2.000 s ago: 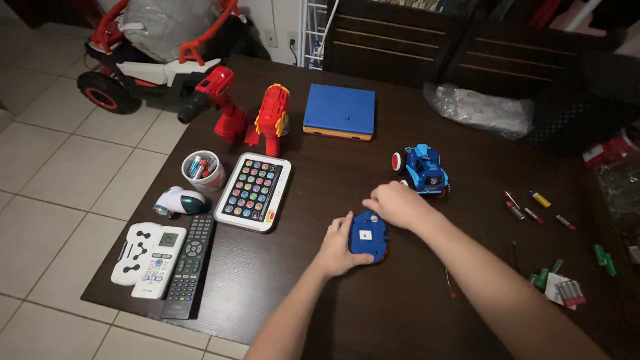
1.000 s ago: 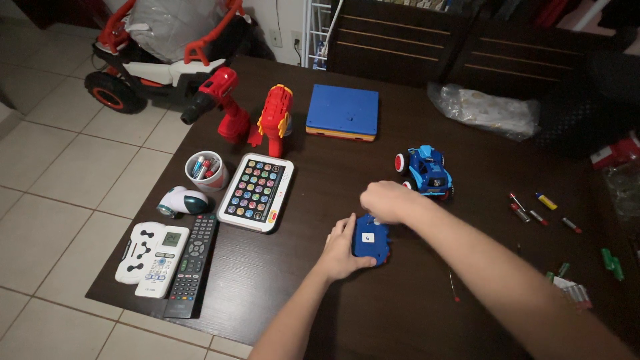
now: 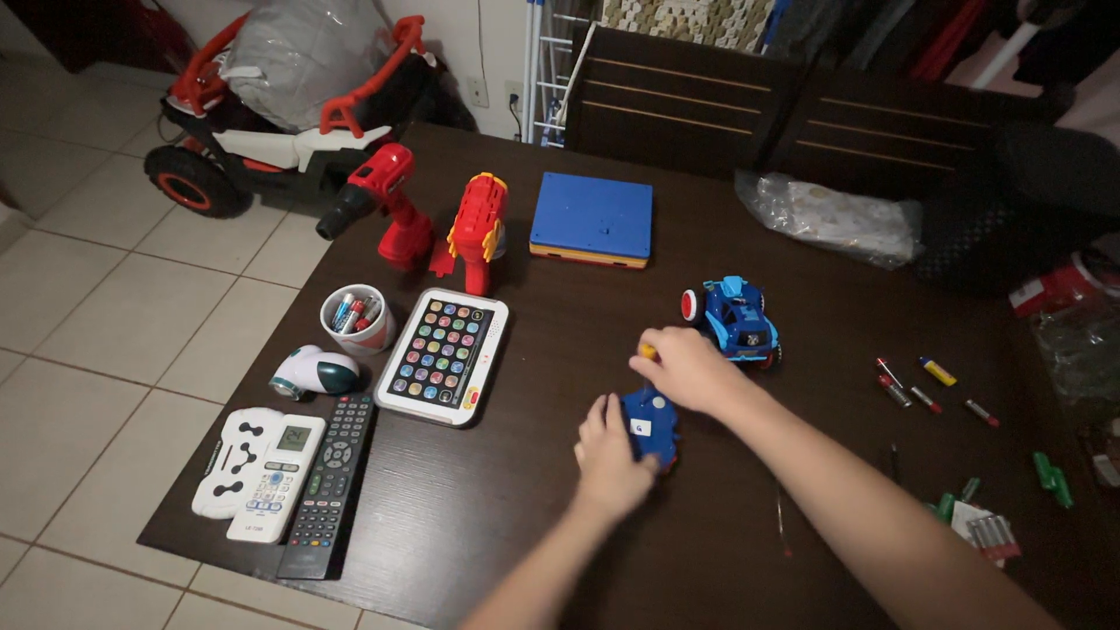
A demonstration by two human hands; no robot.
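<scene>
My left hand [image 3: 615, 459] grips the left side of a small blue plastic device [image 3: 662, 430] with a white label on the dark table. Above its upper part, my right hand [image 3: 691, 369] holds a tool with a yellow handle [image 3: 647, 351], its shaft pointing down at the device. A blue toy car [image 3: 739, 322] with red and white wheels stands just beyond my right hand. To the right lie several loose batteries [image 3: 894, 390] and a small yellow and blue tube or battery [image 3: 938, 371].
A toy tablet [image 3: 444, 357], a cup of batteries [image 3: 357, 319], two remotes [image 3: 328, 486] and a white controller [image 3: 229, 464] lie left. Behind are a red drill [image 3: 394, 206], a red toy gun [image 3: 479, 229], a blue case [image 3: 592, 219] and a plastic-wrapped packet [image 3: 831, 217]. More batteries [image 3: 993, 534] lie right.
My right hand has lifted slightly from the device, and the yellow handle now shows in its fingers. My left hand stays on the blue device.
</scene>
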